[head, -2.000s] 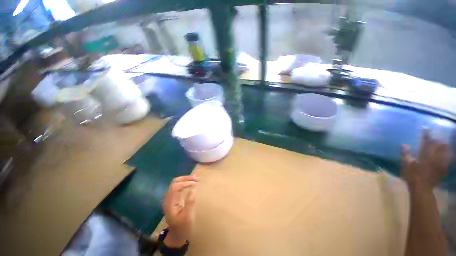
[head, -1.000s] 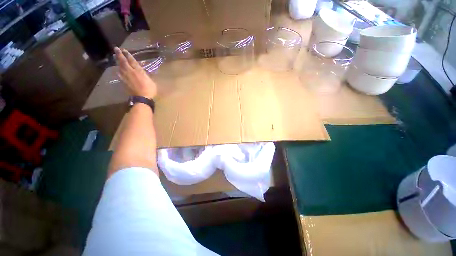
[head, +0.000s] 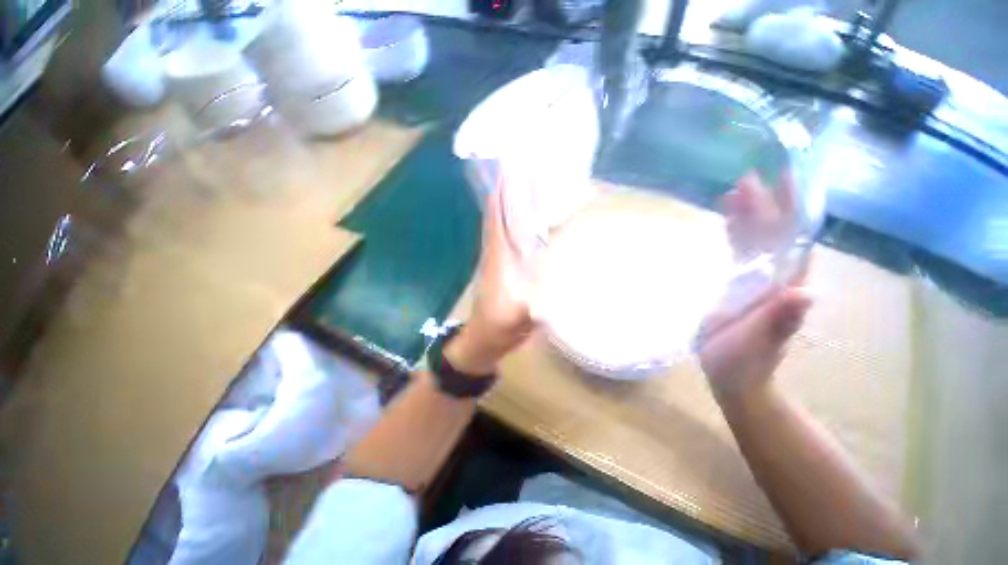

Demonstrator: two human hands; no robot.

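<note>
A clear outer bowl [head: 707, 144] is held up between both my hands over the cardboard sheet [head: 851, 364], tilted, its bottom glaring bright white. My left hand [head: 506, 289] presses against its left side and wears a dark wristband. My right hand [head: 754, 331] is on its right side, with some fingers seen through the clear wall. Whether something white sits inside the bowl cannot be told in the glare. White bowls [head: 542, 121] stand just behind my left hand, partly hidden by the clear bowl.
Stacked white bowls [head: 315, 77] stand at the upper left, with blurred clear bowls [head: 133, 155] on the carton's top sheet [head: 144, 320]. White bags [head: 276, 408] bulge below its edge. A green post, a white wrapped bundle [head: 796, 39] and a dark box [head: 912, 94] are behind the belt.
The view has swung from the carton at the left back to the bench. My left hand, then empty beside the clear bowls, now holds a clear bowl with my right hand.
</note>
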